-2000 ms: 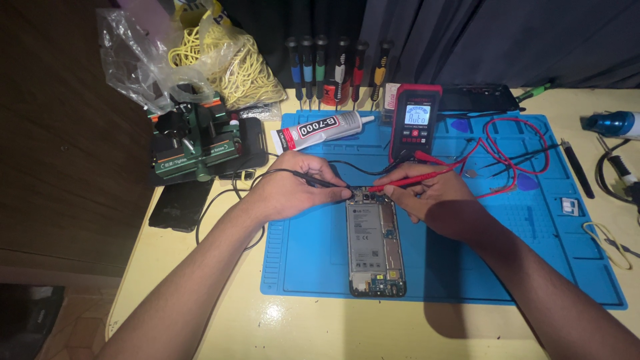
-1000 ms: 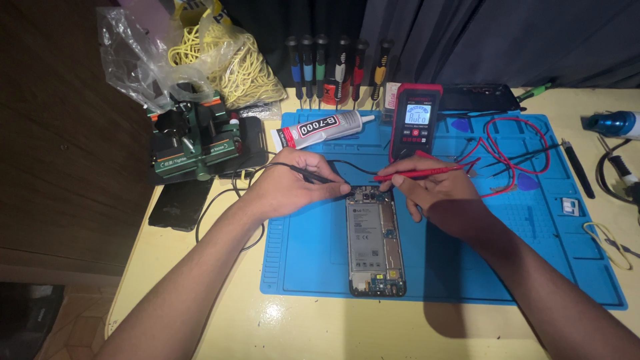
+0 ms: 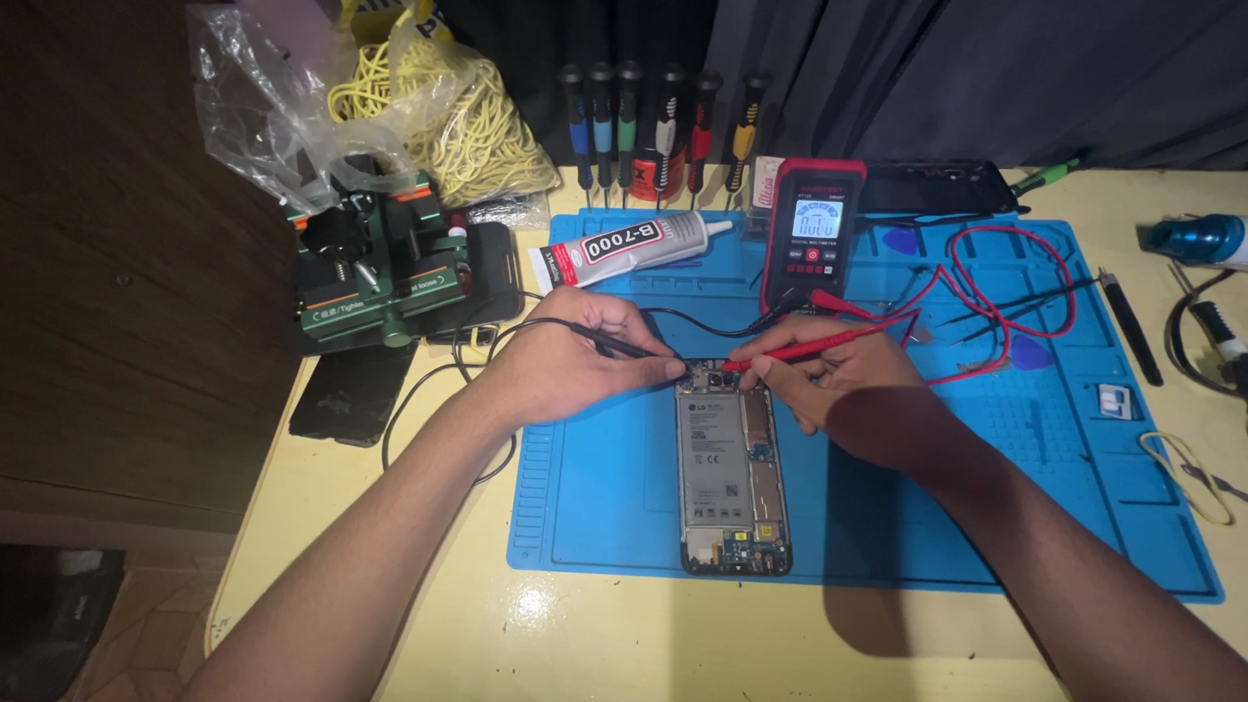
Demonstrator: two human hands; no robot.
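An opened LG smartphone [image 3: 717,468] lies on a blue silicone repair mat [image 3: 604,487], its battery and circuit boards exposed. My left hand [image 3: 575,356] holds the black multimeter probe [image 3: 609,341] at the phone's top left corner. In my right hand [image 3: 829,375] is the red multimeter probe [image 3: 814,348], its tip over the phone's top edge near the camera parts. Whether either tip touches metal is too small to tell. Behind my hands the red and black digital multimeter [image 3: 812,234] stands tilted with its display lit, joined to the red and black leads.
A B-7000 glue tube [image 3: 629,249] lies on the mat's back edge, before a row of upright precision screwdrivers [image 3: 665,127]. A green clamp fixture [image 3: 385,283] and a bag of yellow cord [image 3: 468,127] are at left. Tweezers [image 3: 1129,327] and a looped red lead [image 3: 1009,229] lie at right.
The right hand and red probe have shifted slightly at the phone's top edge, and the probe's slant has changed a little. The left hand stays about where it was. The multimeter's reading has changed.
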